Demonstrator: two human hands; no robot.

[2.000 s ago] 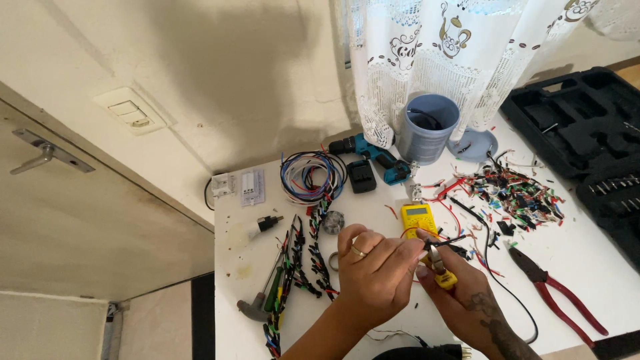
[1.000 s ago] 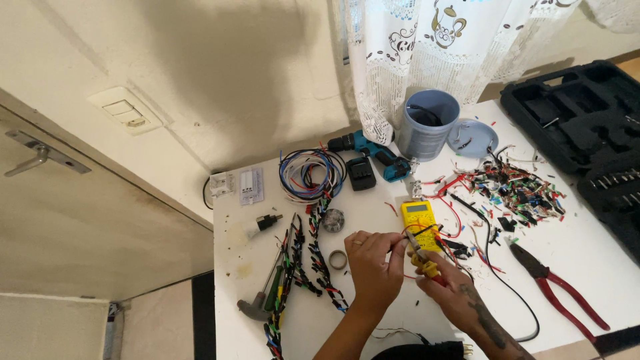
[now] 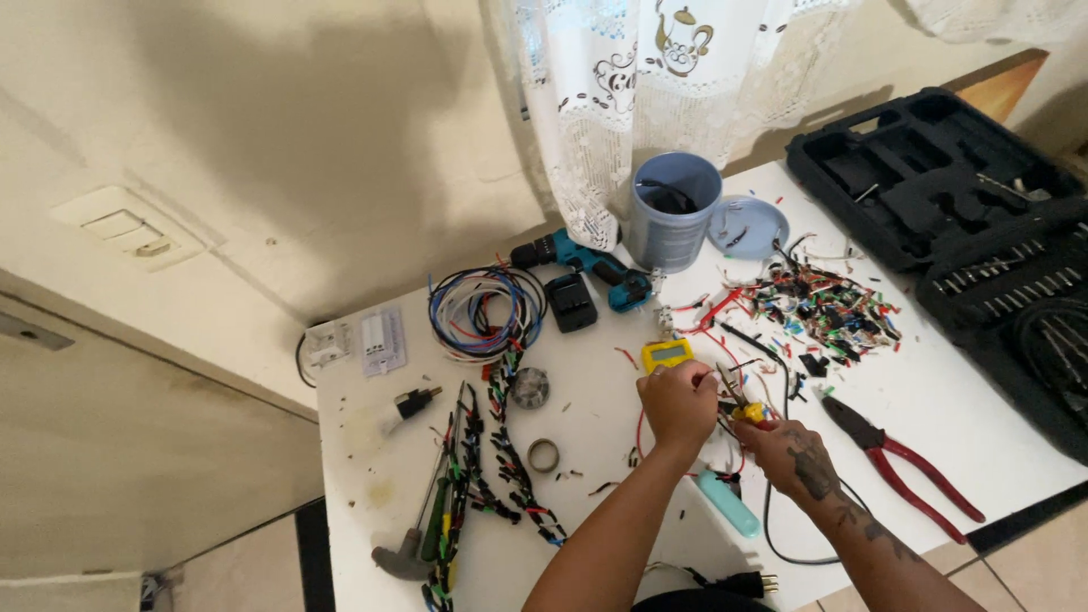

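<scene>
My left hand point(image 3: 680, 404) pinches a short, thin wire whose end points toward the tool in my other hand. My right hand point(image 3: 775, 446) is closed on small pliers or cutters with yellow-and-red handles point(image 3: 750, 413), their metal jaws up beside my left fingertips. A yellow digital multimeter point(image 3: 667, 354) lies partly hidden behind my left hand. Red and black leads run around it. A turquoise plastic handle or case point(image 3: 728, 503) lies below my hands. Red-handled pliers point(image 3: 901, 467) rest to the right, near a heap of cut wire scraps point(image 3: 824, 310).
Behind stand a blue tub point(image 3: 676, 212), its lid point(image 3: 750, 228) and a teal cordless drill point(image 3: 586, 263). Left are coiled wires point(image 3: 486, 314), wire bundles point(image 3: 510, 450), a T-handled tool point(image 3: 404, 557) and a tape roll point(image 3: 542, 456). A black tool case point(image 3: 922, 170) lies right; a plug point(image 3: 748, 584) is in front.
My right hand has moved a little away from the multimeter, toward the right. The turquoise object, hidden earlier, shows below my hands.
</scene>
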